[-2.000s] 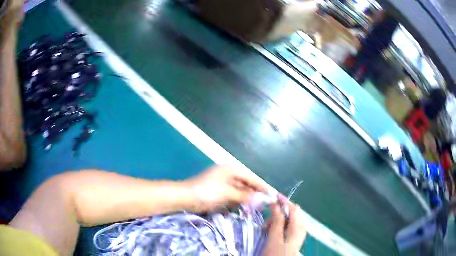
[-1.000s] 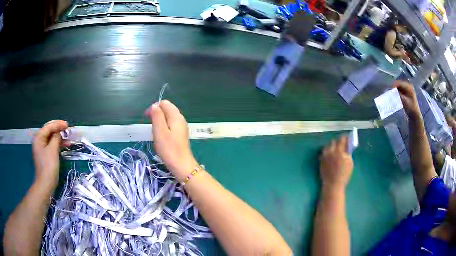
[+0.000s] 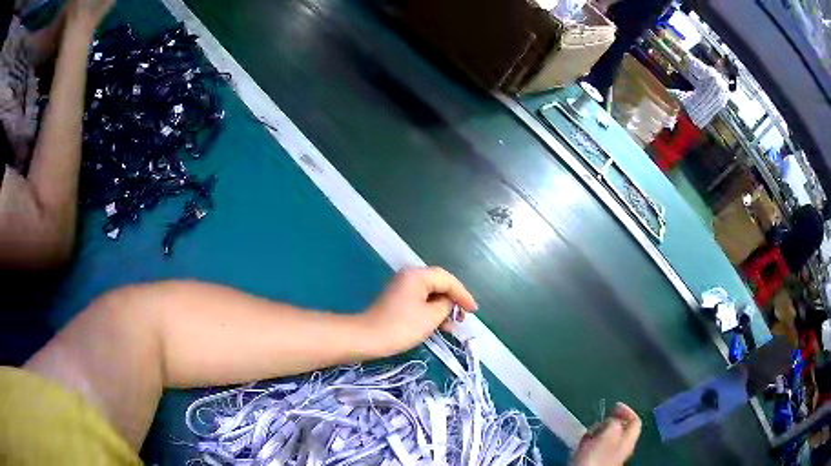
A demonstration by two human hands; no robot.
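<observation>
The strap pile (image 3: 364, 423) lies tangled on the blue-green bench at the bottom centre. My left hand (image 3: 421, 314) is above the pile's upper right edge, at the whitish edge strip, its fingers closed on the end of a wrist strap (image 3: 445, 350) that hangs down to the pile. My right hand (image 3: 609, 441) is at the bottom, partly cut off by the picture's edge, with its fingertips pinched on a hair-thin cord loop (image 3: 600, 411). The rest of what the right hand holds is hidden or out of view.
A retail box (image 3: 702, 403) is on the dark green belt (image 3: 437, 196) at the lower right. A heap of black cables (image 3: 150, 118) lies upper left beside a neighbour's arm (image 3: 59, 146). Beyond the belt are a brown carton (image 3: 556, 50), a metal frame (image 3: 606, 168) and blue-wrapped items.
The view has swung left, so the black cables and neighbour's arm show again and the worker at right is gone. Both my hands are still apart, as one second ago.
</observation>
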